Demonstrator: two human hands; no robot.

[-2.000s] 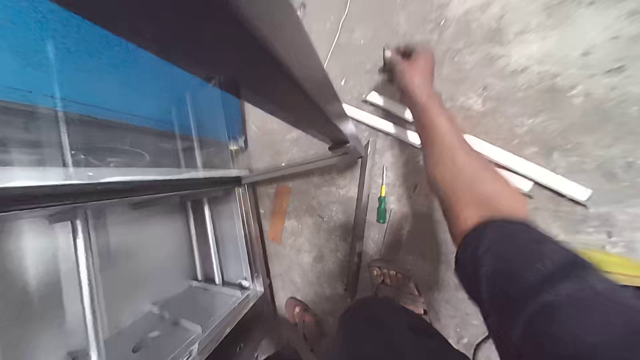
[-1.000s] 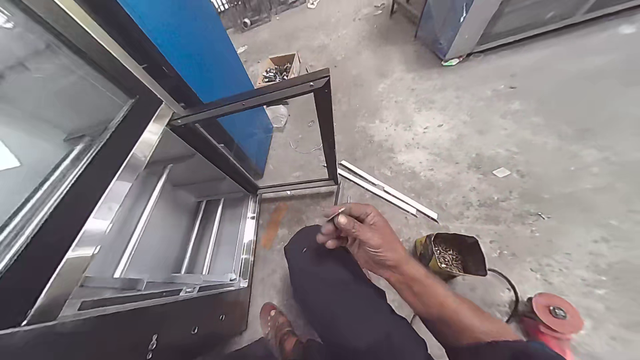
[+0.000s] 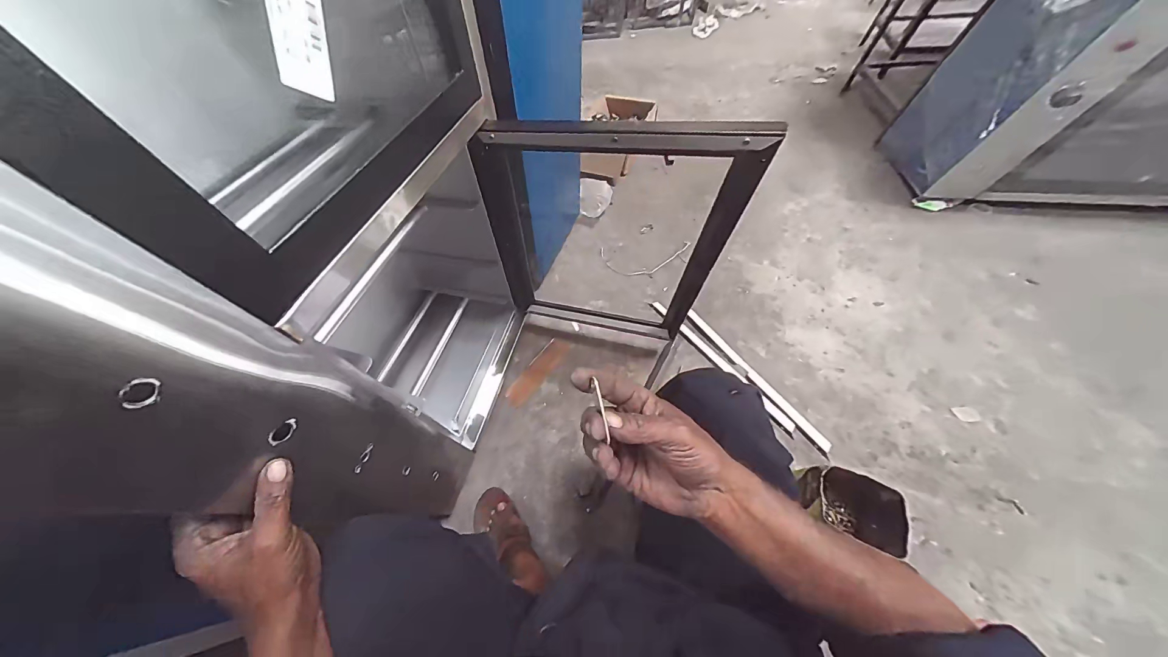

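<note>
Between the fingers of my right hand (image 3: 652,443) is a thin, light-coloured metal piece (image 3: 600,411), held upright; its exact kind is unclear. My left hand (image 3: 265,557) grips the lower edge of a dark metal panel (image 3: 210,429), its thumb resting on the face just below a row of round holes. The panel belongs to a steel cabinet with glass doors. One framed door (image 3: 721,242) of the cabinet stands open beyond my right hand, and metal rails show in the compartment (image 3: 429,338) behind it.
White strips (image 3: 757,379) lie on the concrete floor beside my knee. A dark container of small metal parts (image 3: 862,511) stands at my right. Behind the door are a cardboard box (image 3: 630,109) and a blue panel (image 3: 543,100). Another cabinet (image 3: 1031,100) stands at the upper right.
My right hand, stretched out over the floor two seconds ago, is now drawn back near my knee. My left hand has come into view on the panel. The view has swung considerably.
</note>
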